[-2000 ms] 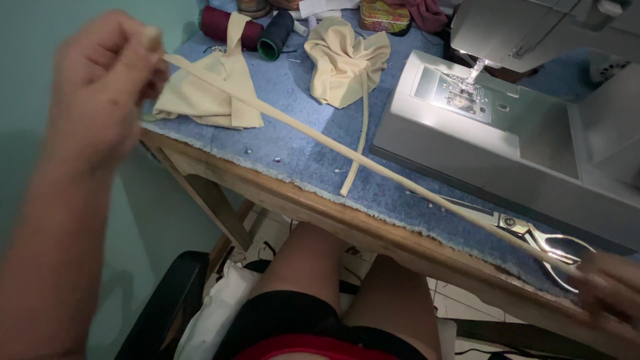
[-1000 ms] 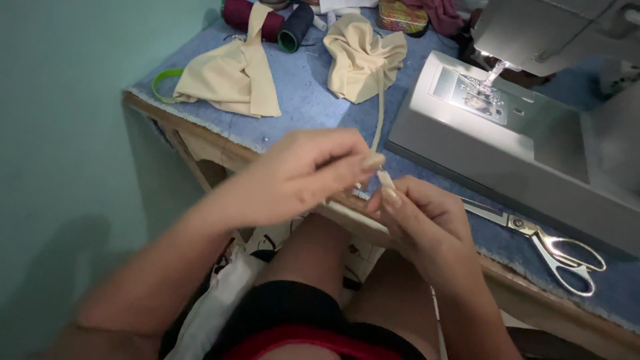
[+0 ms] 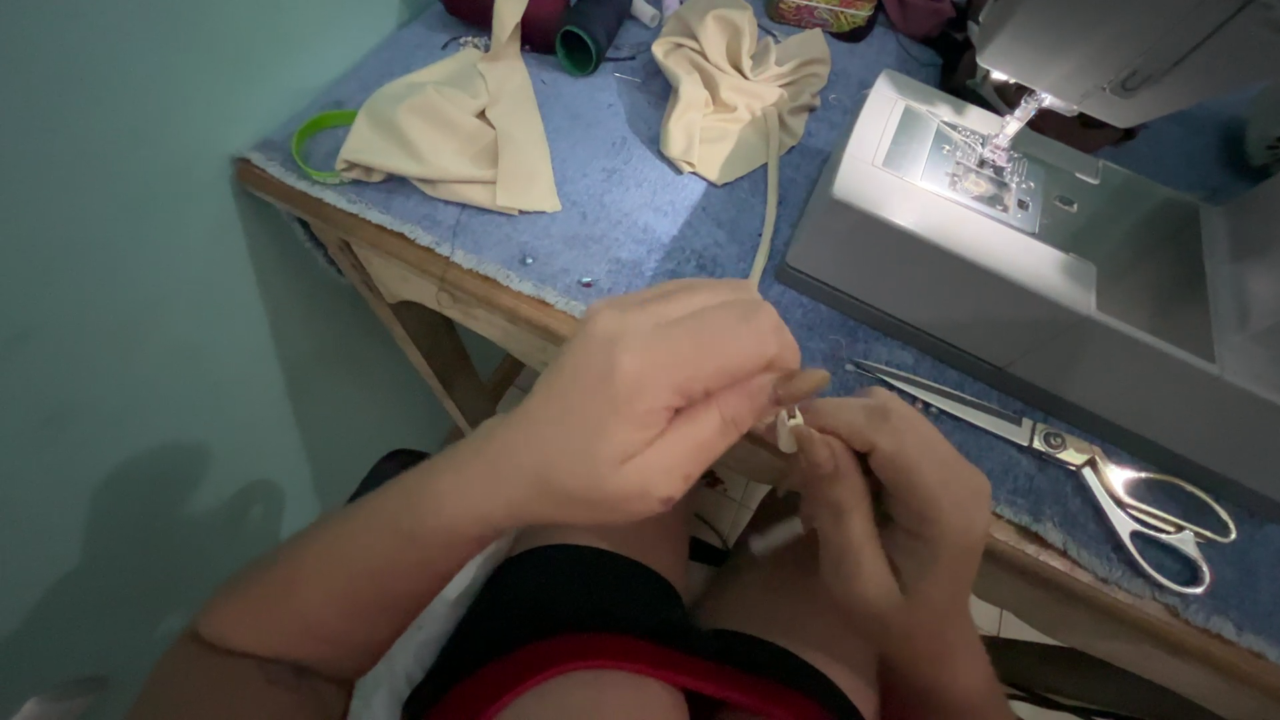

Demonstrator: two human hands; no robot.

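Note:
My left hand (image 3: 670, 400) and my right hand (image 3: 890, 490) meet over the table's front edge. Between their fingertips is the end of a cream fabric strip (image 3: 789, 432), pinched by both hands; the rest of that strip is mostly hidden. A gathered cream fabric piece (image 3: 735, 90) lies behind them, a narrow cream cord (image 3: 769, 210) trailing from it toward my left hand. Another cream fabric piece (image 3: 440, 135) rests at the left beside a green band (image 3: 316, 147). Metal fabric scissors (image 3: 1060, 445) lie just right of my right hand.
A sewing machine (image 3: 1000, 280), its lamp lit, occupies the right of the blue cloth-covered table (image 3: 620, 230). At the back are a dark thread spool (image 3: 590, 35), a maroon spool (image 3: 530, 20) and a patterned tin (image 3: 820, 12). A green wall (image 3: 130, 250) borders the left.
Two seconds ago my hands held a long strip stretched wide between them. They have since come together at the table's front edge, fingertips on a strip end.

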